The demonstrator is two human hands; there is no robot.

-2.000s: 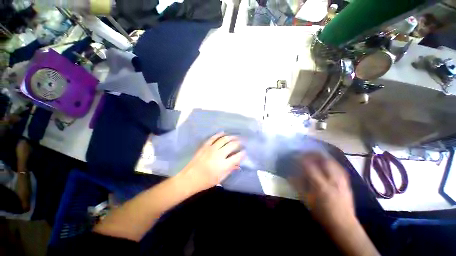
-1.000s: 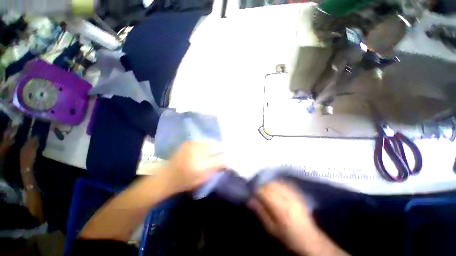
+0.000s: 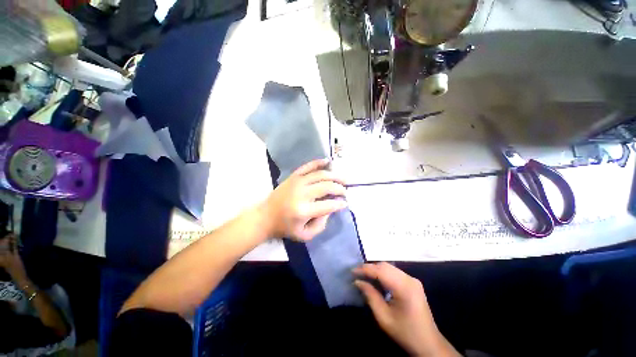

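Note:
A light grey-blue piece (image 3: 296, 132) lies over navy cloth (image 3: 301, 268), running from left of the needle down past the table's front edge. My left hand (image 3: 307, 202) rests flat on its middle, fingers slightly spread. My right hand (image 3: 390, 293) pinches its lower right edge beyond the table edge. The presser foot and needle area (image 3: 373, 132) of the sewing machine (image 3: 362, 63) is just right of the piece's upper part, bright with glare.
Tailor's shears (image 3: 533, 195) with dark red handles lie at right. A navy stack (image 3: 174, 84), another navy pile (image 3: 138, 209), pale scraps (image 3: 132, 132) and a purple fan or radio (image 3: 52, 164) are at left. Blue baskets (image 3: 209, 321) sit below the table edge. Another person's arm (image 3: 35, 296) shows lower left.
The pale piece, bunched between both hands a second ago, is now laid out lengthwise beside the needle. My left hand has moved up onto it. The view has shifted.

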